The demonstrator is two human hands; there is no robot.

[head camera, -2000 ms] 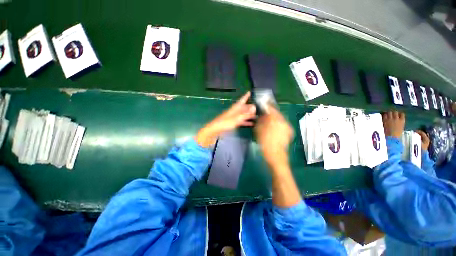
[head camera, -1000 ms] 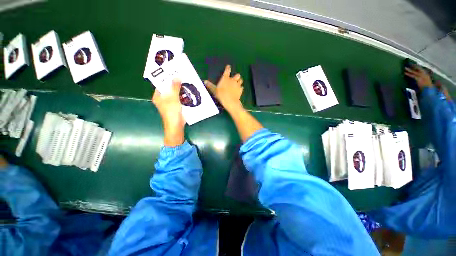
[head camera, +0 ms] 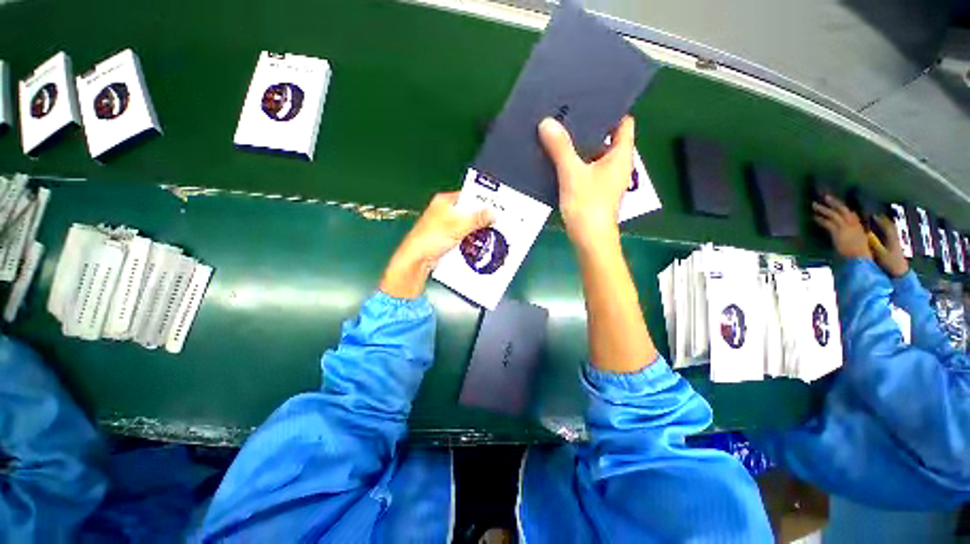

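My left hand (head camera: pixel 441 236) holds a white outer sleeve (head camera: pixel 498 236) with a round dark watch picture, thumb on its face. My right hand (head camera: pixel 590 175) grips a plain dark grey box (head camera: pixel 580 90) with small lettering, raised above the belt. The box's lower end meets the sleeve's upper end; whether it is inside the sleeve I cannot tell. Another dark box (head camera: pixel 504 357) lies flat on the bench edge below my hands. A white sleeved box (head camera: pixel 640 189) on the belt is partly hidden behind my right hand.
Sleeved boxes (head camera: pixel 282 103) lie on the belt at left, dark boxes (head camera: pixel 705 176) at right. A fanned sleeve stack (head camera: pixel 734 329) lies on the bench at right, white strips (head camera: pixel 130 285) at left. Another worker's hands (head camera: pixel 851 225) reach over the belt at right. A metal guard runs behind.
My right hand has lifted a dark box from the belt. The sleeve in my left hand has moved right and now meets the box. The belt's sleeved boxes at left have shifted left.
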